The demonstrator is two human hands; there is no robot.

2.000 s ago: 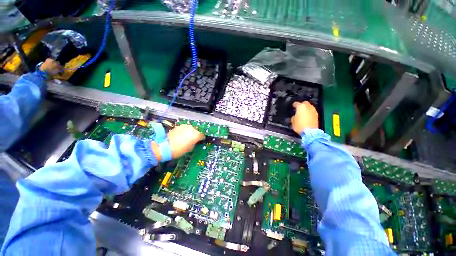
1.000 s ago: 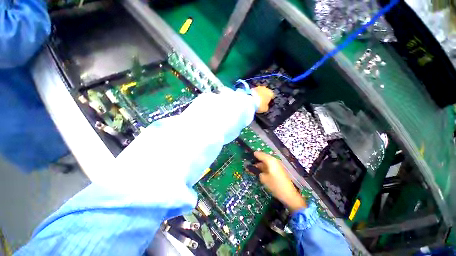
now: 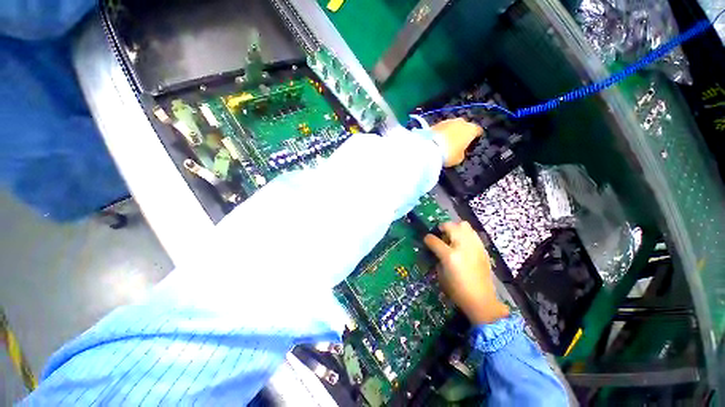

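Note:
My left hand (image 3: 457,141) reaches into the bin of dark grey block components (image 3: 497,151); its fingertips are among the blocks and I cannot tell if they grip one. My right hand (image 3: 467,274) is over the far edge of the green circuit board (image 3: 397,298), fingers bent down; what is under its fingertips is hidden. My left sleeve covers part of this board. The middle bin holds small silver-white components (image 3: 513,219). A third bin (image 3: 560,278) holds dark grey pieces.
Another green board (image 3: 290,127) lies in a black carrier (image 3: 207,60) at upper left. A coiled blue cord (image 3: 612,79) crosses to my left wrist. Clear plastic bags (image 3: 596,219) lie behind the bins. A metal rail (image 3: 143,183) runs along the line. A person's blue clothing (image 3: 56,119) shows at left.
The view has swung round to the left. My left hand has moved from the board to the left bin of dark grey blocks. My right hand has moved from the right bin to the board.

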